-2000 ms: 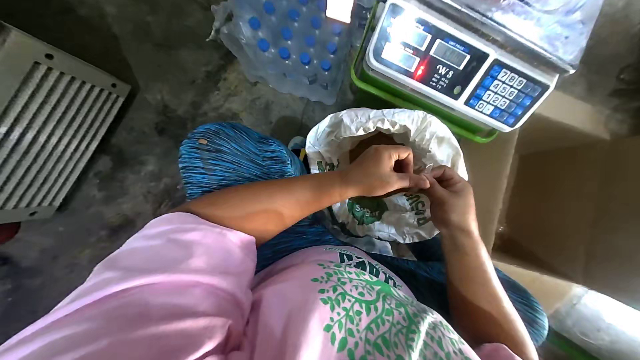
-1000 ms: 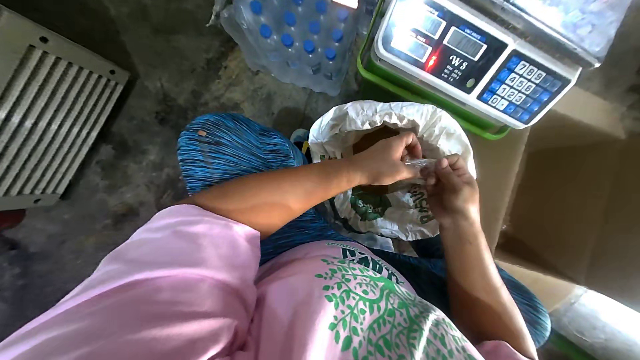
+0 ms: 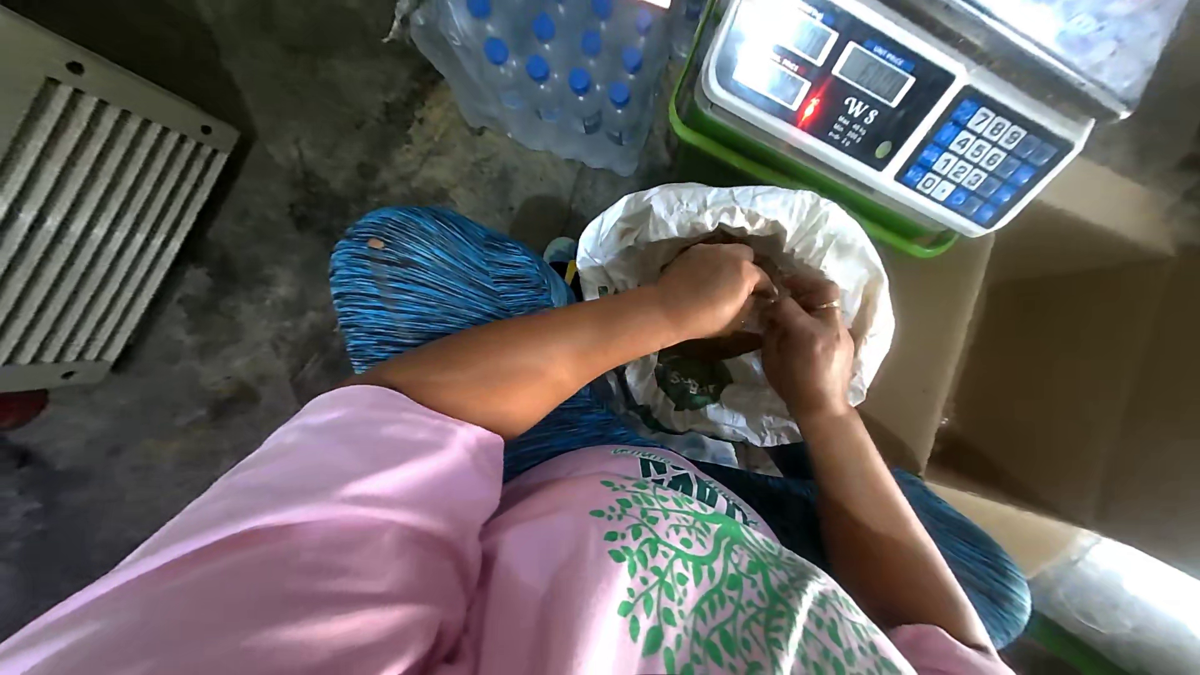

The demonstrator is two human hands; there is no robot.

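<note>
A white woven sack (image 3: 867, 281) stands between my knees with its rim rolled outward and brown contents inside. My left hand (image 3: 711, 289) is over the sack's mouth, its fingers closed on the edge of a thin clear plastic bag (image 3: 753, 314). Close against it, my right hand (image 3: 808, 342), with a ring on one finger, pinches the same plastic from the right. The fingertips of both hands nearly touch, and they partly hide the bag. A dark green round print (image 3: 692, 380) shows on the sack below the hands.
A digital scale (image 3: 891, 103) stands on a green crate (image 3: 797, 173) beyond the sack. Shrink-wrapped water bottles (image 3: 562, 80) lie beside it. An open cardboard box (image 3: 1041, 375) is on the right. A slatted metal panel (image 3: 94, 216) lies at the far left.
Both hands have moved lower into the sack's mouth. The clear plastic, stretched between the fingers a second ago, now hangs down below them.
</note>
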